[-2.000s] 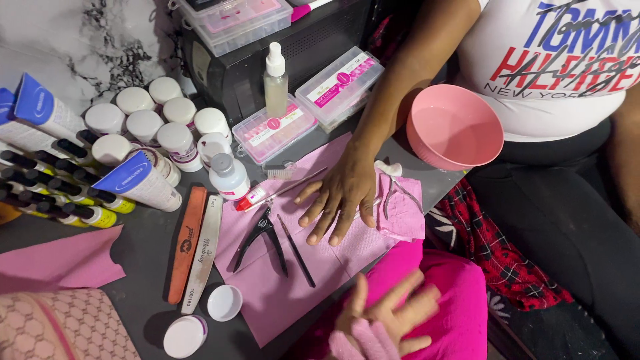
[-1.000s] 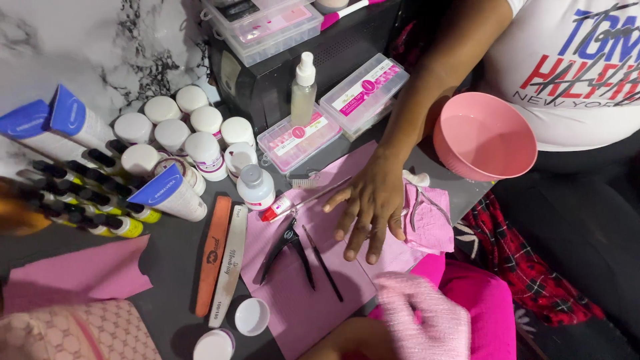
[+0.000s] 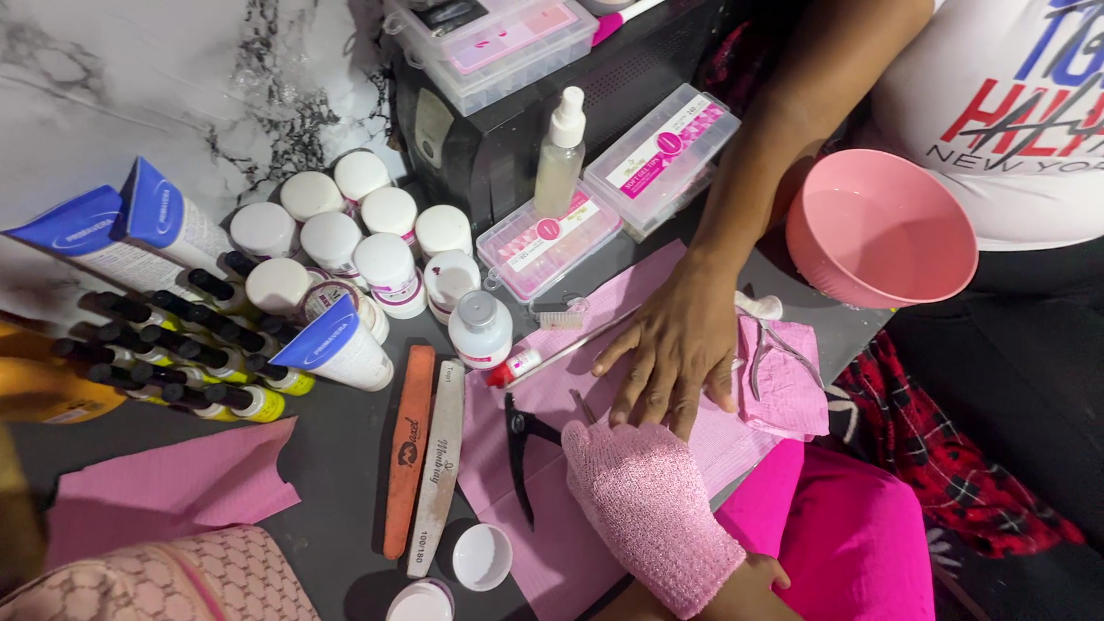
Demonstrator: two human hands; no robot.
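My right hand (image 3: 642, 500), in a pink textured glove, is over the pink paper towel (image 3: 561, 552), beside the other person's spread hand (image 3: 677, 345). Whether it grips anything is hidden. Of my left hand (image 3: 776, 571) little shows, apparently a fingertip by the glove's cuff; the rest is hidden. Black-handled nail clippers (image 3: 517, 457) lie left of the glove, which covers most of a thin metal tool (image 3: 584, 405). Metal cuticle nippers (image 3: 759, 366) rest on a folded pink towel (image 3: 798, 405). An orange nail file (image 3: 407, 457) and a pale one (image 3: 438, 470) lie side by side.
A pink bowl of water (image 3: 880, 228) stands right of the other person's forearm. White jars (image 3: 332, 241), small black-capped bottles (image 3: 207, 354) and blue-and-white tubes (image 3: 345, 354) crowd the left. Behind are a spray bottle (image 3: 559, 164) and clear tip boxes (image 3: 660, 159); a patterned pouch (image 3: 172, 578) lies lower left.
The pink glove, only partly on two seconds ago, now covers my right hand. That hand has moved closer to the other person's fingers, over the thin metal tool that earlier lay uncovered.
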